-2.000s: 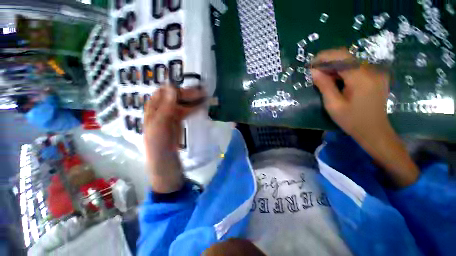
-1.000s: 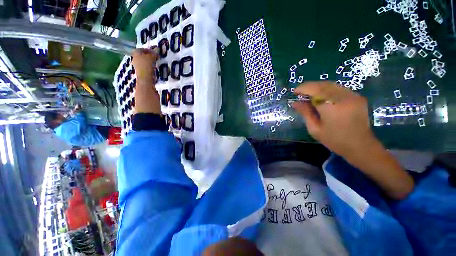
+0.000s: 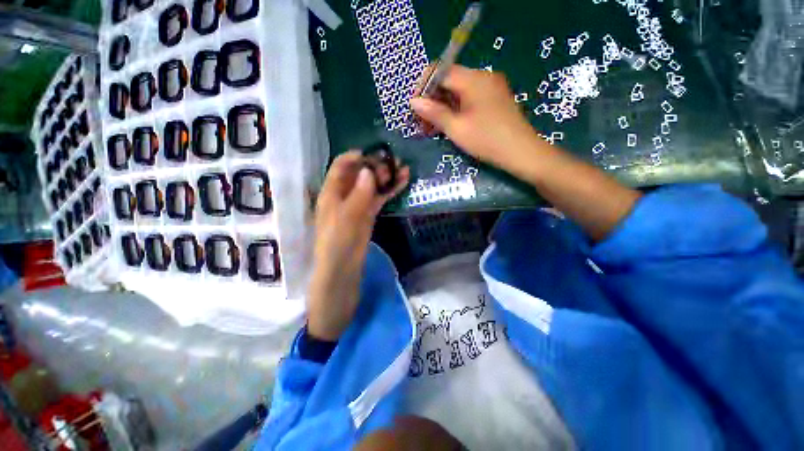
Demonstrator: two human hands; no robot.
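Note:
My left hand (image 3: 353, 189) holds a black watch housing (image 3: 381, 169) between its fingers, above the near edge of the green mat. My right hand (image 3: 463, 110) holds a slim silver tool with a yellow section (image 3: 456, 42); its tip is at the right edge of the adhesive sheet (image 3: 392, 62), near the sheet's lower end. The sheet is a narrow grid of white and dark blue. My fingers hide part of the tip, so I cannot tell whether a piece is on it.
A white housing tray (image 3: 298, 158) with rows of black housings lies at the left, with another tray (image 3: 70, 167) beyond it. Small white frames (image 3: 577, 81) lie heaped and scattered on the mat (image 3: 705, 132). Clear plastic (image 3: 776, 53) lies at the far right.
My left hand has come back from the tray to the front of my body with a housing in it. My right hand has moved to the adhesive sheet. The view has shifted.

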